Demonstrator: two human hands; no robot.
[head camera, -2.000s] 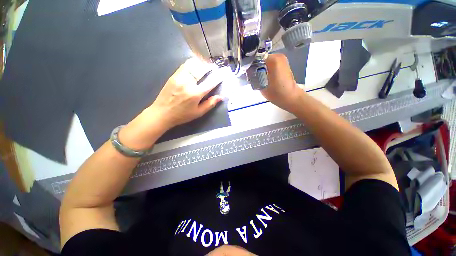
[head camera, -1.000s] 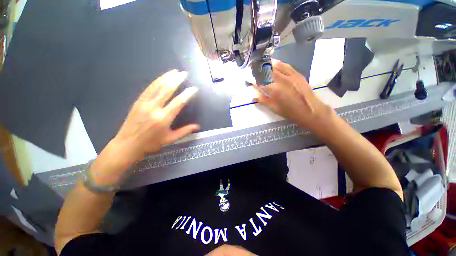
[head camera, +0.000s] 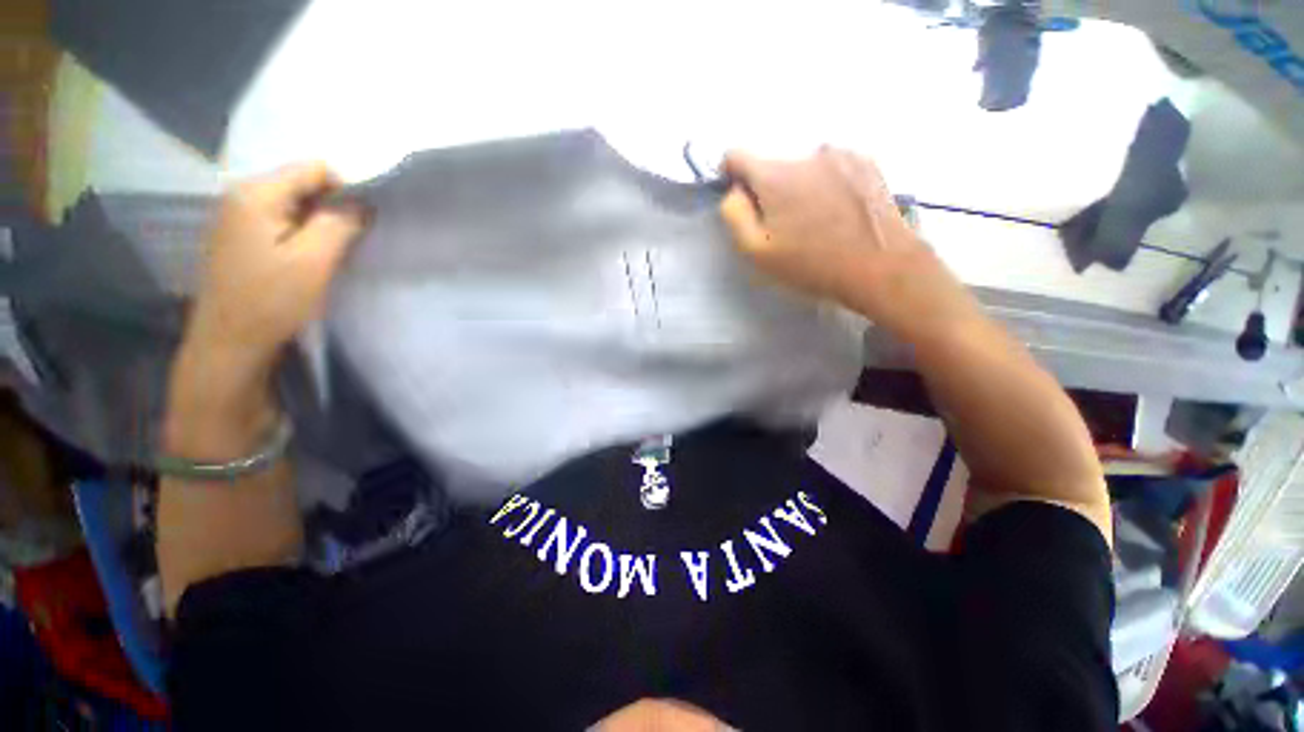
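Observation:
A dark grey garment panel (head camera: 501, 308) hangs between my two hands over the table's near edge and in front of my chest. Its pale grey-white side faces me, with two short parallel dark lines near the middle. The panel is blurred. My left hand (head camera: 272, 265) grips its upper left edge. My right hand (head camera: 822, 229) grips its upper right edge, with a short dark thread end beside the fingers. The sewing machine (head camera: 1251, 36) shows only in part at the top right; its needle area is hard to make out in the glare.
Dark panels (head camera: 179, 57) lie at the upper left. A small cut piece (head camera: 1137, 186), black snips (head camera: 1198, 280) and a black-handled tool (head camera: 1254, 332) lie at the right. A pale paper (head camera: 880, 465) is below the table edge. A basket (head camera: 1258, 543) stands at the lower right.
The panel has come off the machine table and is turned to its pale side. Both hands now grip its upper edge. The view has shifted, with the machine now mostly out of the picture.

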